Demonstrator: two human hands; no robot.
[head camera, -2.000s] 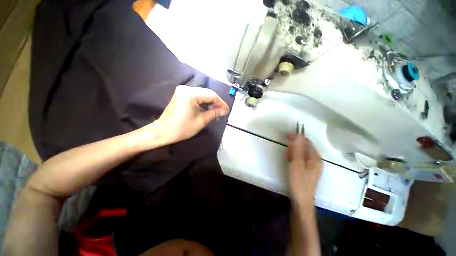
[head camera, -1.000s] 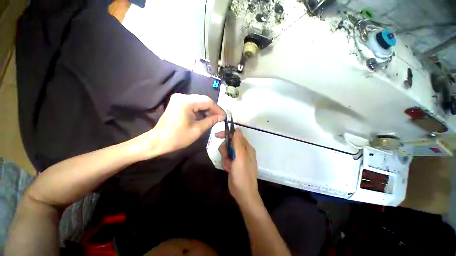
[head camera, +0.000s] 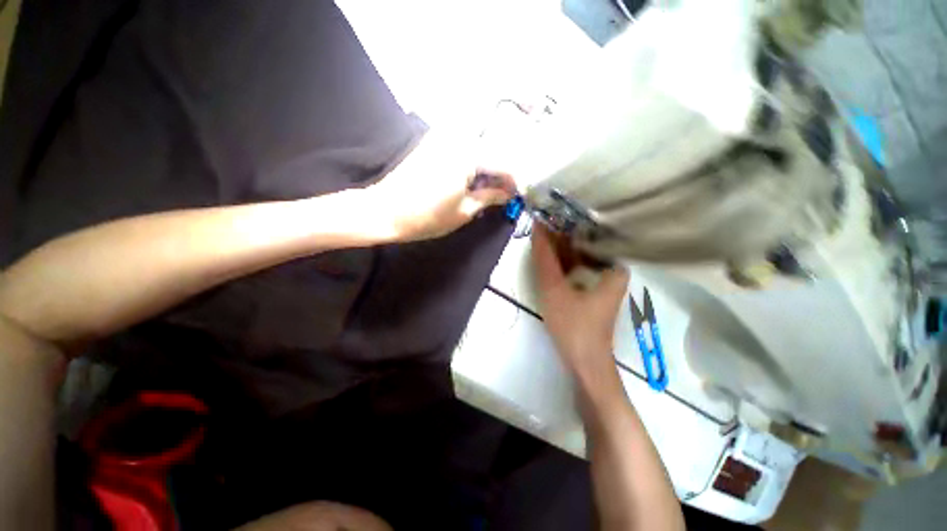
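The dark cloth (head camera: 270, 124) lies left of and under the needle area of the white sewing machine (head camera: 665, 145). My left hand (head camera: 447, 192) is at the blue presser foot (head camera: 514, 208), its fingertips bent together over the cloth edge; glare hides whether they pinch it. My right hand (head camera: 579, 296) is just right of the foot, under the machine head, its fingertips partly hidden by the needle parts. Thread snips (head camera: 649, 342) with blue handles and dark blades lie on the machine bed (head camera: 519, 379), right of my right hand, untouched.
The machine arm runs to the right over the bed. A white block with a dark red-brown window (head camera: 736, 478) is at the bed's right end. A red object (head camera: 140, 456) is at the lower left. Quilted grey covering (head camera: 903, 93) is at the upper right.
The snips have left my right hand and lie on the bed. Both hands have moved up to the presser foot. The view has shifted and the machine head looks nearer.
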